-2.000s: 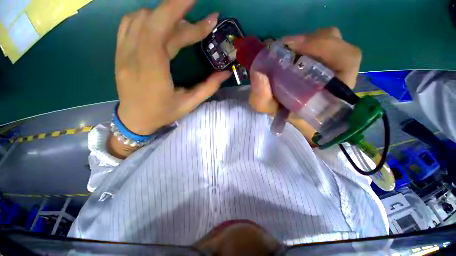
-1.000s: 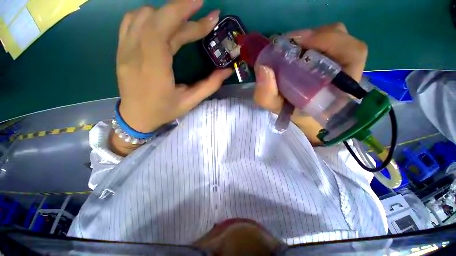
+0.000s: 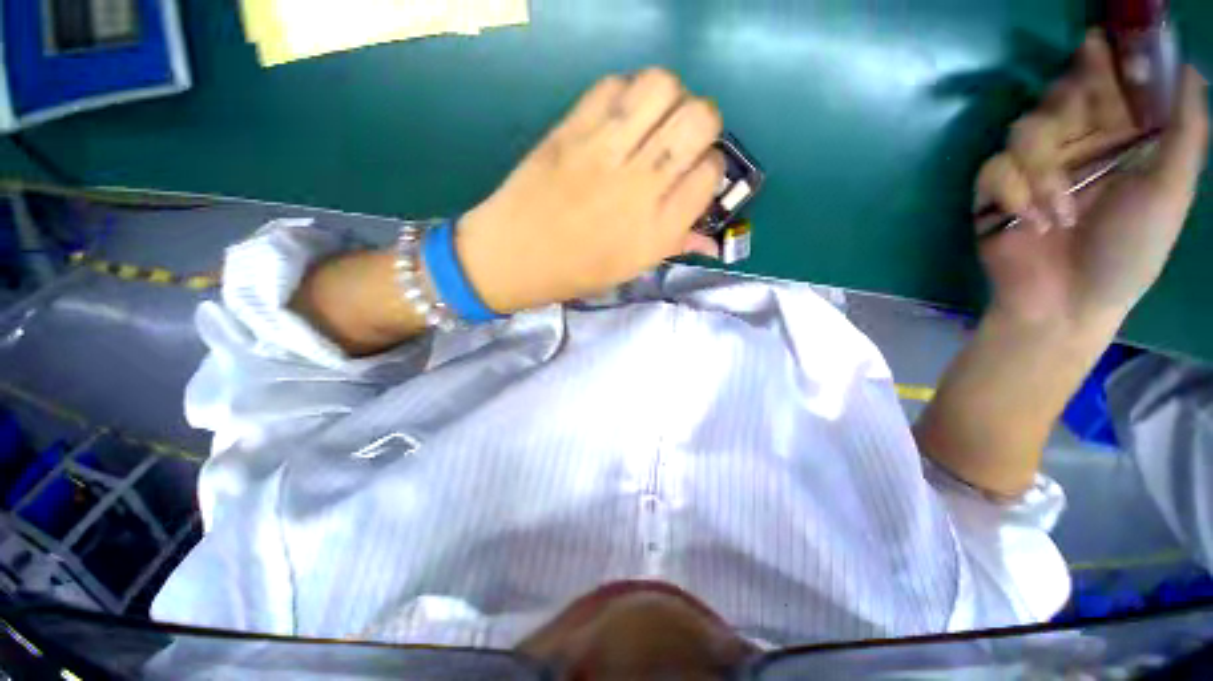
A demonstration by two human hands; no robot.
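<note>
The black watch housing (image 3: 740,181) is near the front edge of the green mat, with a small yellow and white strip (image 3: 736,242) sticking out below it. My left hand (image 3: 605,186) grips the housing from the left and covers much of it. My right hand (image 3: 1084,200) is far to the right with thin metal tweezers (image 3: 1104,170) held across the palm. The red-pink syringe (image 3: 1147,60) is at the fingertips of my right hand, cut off by the top edge; whether the fingers still hold it is unclear.
The green mat (image 3: 865,146) covers the bench. Yellow-edged paper sheets (image 3: 373,24) lie at the upper left. A blue box with a display (image 3: 100,60) stands at the far left. Another person's grey-white sleeve (image 3: 1168,426) shows at the lower right.
My right hand has moved away from the housing to the far right with the syringe. My left hand has closed around the housing. The view has shifted, bringing the blue box into sight.
</note>
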